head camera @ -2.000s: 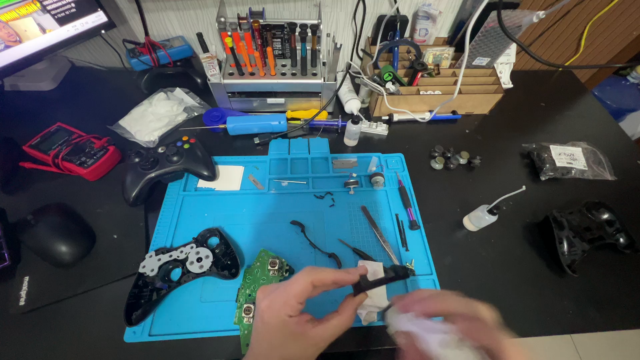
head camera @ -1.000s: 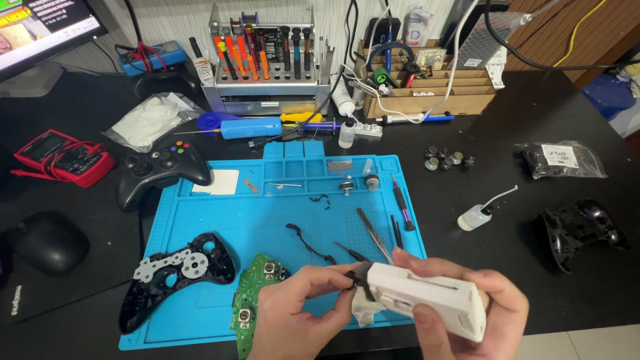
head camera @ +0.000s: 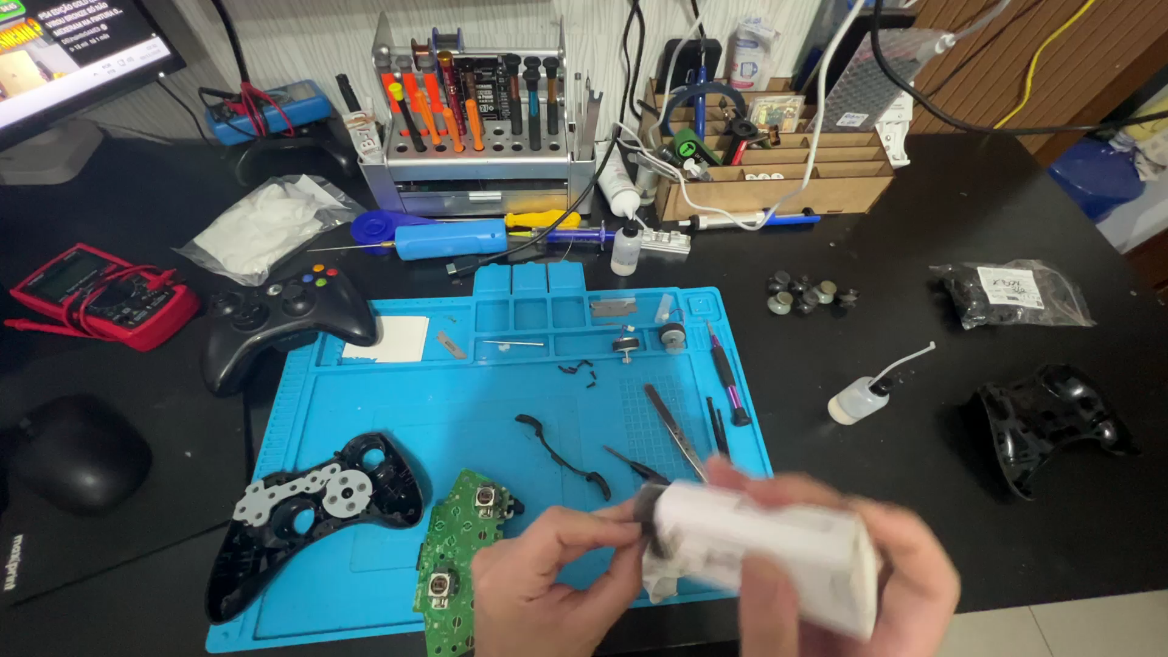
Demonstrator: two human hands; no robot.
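My right hand (head camera: 849, 557) grips a white box-shaped device (head camera: 766, 552), blurred, whose end meets a small black part (head camera: 650, 520). Fingertips of my left hand (head camera: 557, 575) pinch that black part. White crumpled tissue (head camera: 659, 579) lies beneath. Left of my left hand, a green circuit board (head camera: 461, 557) with two joystick modules rests on the blue silicone mat (head camera: 392, 392). Farther left lies a black controller shell half (head camera: 315, 525) bearing grey rubber pads. A thin curved black piece (head camera: 561, 456), tweezers (head camera: 675, 433) and a screwdriver (head camera: 727, 374) are on the mat.
An assembled black game controller (head camera: 283, 319) overlaps the mat's left corner, near a red multimeter (head camera: 105, 297). Rightward are a dropper bottle (head camera: 858, 400), thumbsticks (head camera: 808, 294) and another black shell (head camera: 1049, 429). A screwdriver rack (head camera: 474, 164) and wooden organizer (head camera: 776, 182) stand behind.
Two seconds ago my right hand and the white device were lower, apart from the black part; the device has since come up against it. My left hand keeps its pinch.
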